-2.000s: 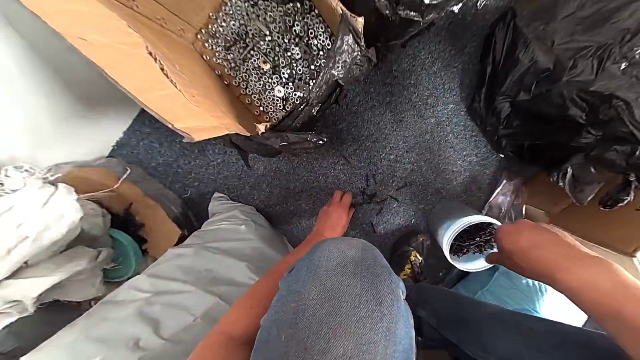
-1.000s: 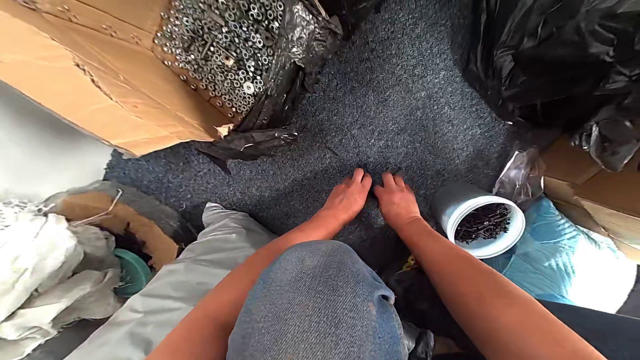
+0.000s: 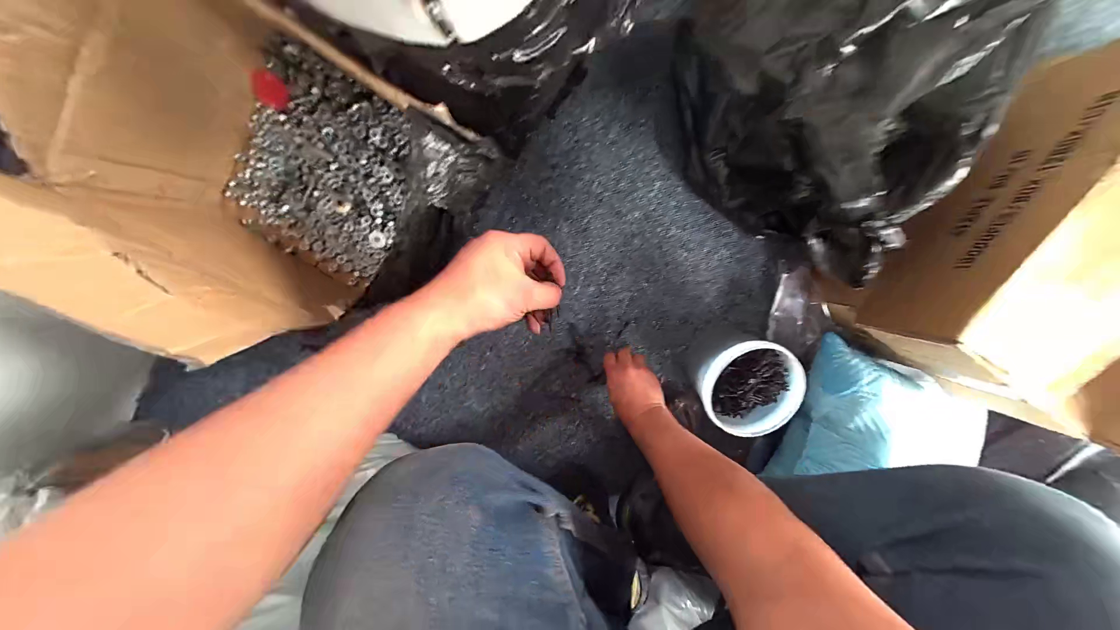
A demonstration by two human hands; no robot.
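My left hand (image 3: pixel 503 284) is raised over the dark carpet, fingers curled around a few small dark pieces, perhaps screws. Down on the carpet, my right hand (image 3: pixel 632 383) touches small dark pieces (image 3: pixel 588 354); whether it grips any is hidden. Just right of it stands a white plastic bucket (image 3: pixel 707 385) with many dark screw-like pieces (image 3: pixel 751 383) inside. At the upper left, a cardboard box (image 3: pixel 175 289) holds a heap of metal nuts and washers (image 3: pixel 328 166) and one red round thing (image 3: pixel 270 89).
Black plastic sheeting (image 3: pixel 840 131) lies at the upper right beside a cardboard box (image 3: pixel 989 192). A light blue bag (image 3: pixel 844 411) is behind the bucket. My jeans-covered knees (image 3: pixel 464 542) frame the lower edge, and a grey wall or panel (image 3: pixel 61 376) is at the left.
My left hand has lifted off the carpet with dark pieces in its fingers. My right hand, at the bucket two seconds ago, went to the carpet and is still there. The view has shifted.
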